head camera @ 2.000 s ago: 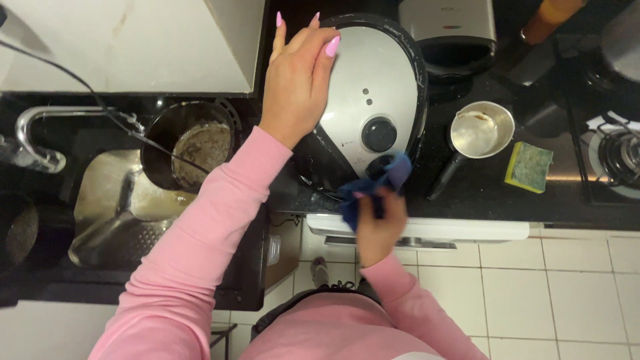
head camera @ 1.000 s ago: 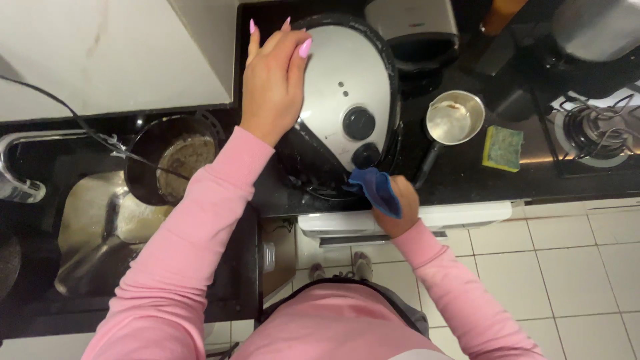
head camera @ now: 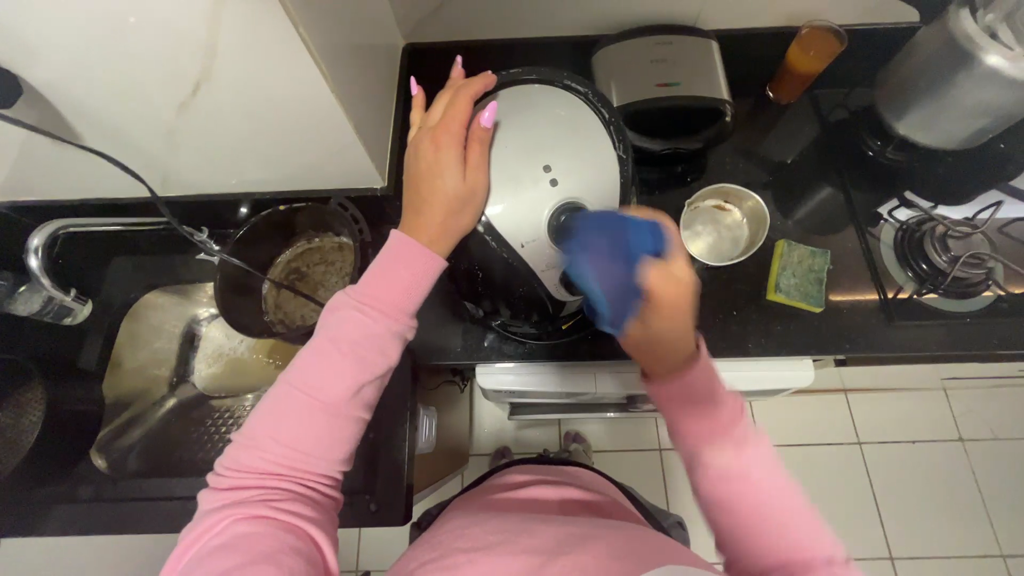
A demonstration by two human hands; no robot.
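An air fryer with a silver face, two dark knobs and a black body is on the black counter in front of me. My left hand rests on its upper left edge, fingers spread, holding nothing. My right hand, blurred, grips a blue cloth over the lower right of the silver face, partly covering the upper knob. Right of the cloth is a small metal pan, its handle hidden. A yellow and green sponge lies farther right.
At left, a black fryer basket with murky liquid sits over the steel sink, near the faucet; a black cord crosses above. Behind are a sandwich maker and a glass of orange-brown drink. A gas burner and large metal pot stand right.
My right hand and the blue cloth have moved up from the fryer's lower edge onto its silver face near the knobs. My left hand stays on the upper left edge.
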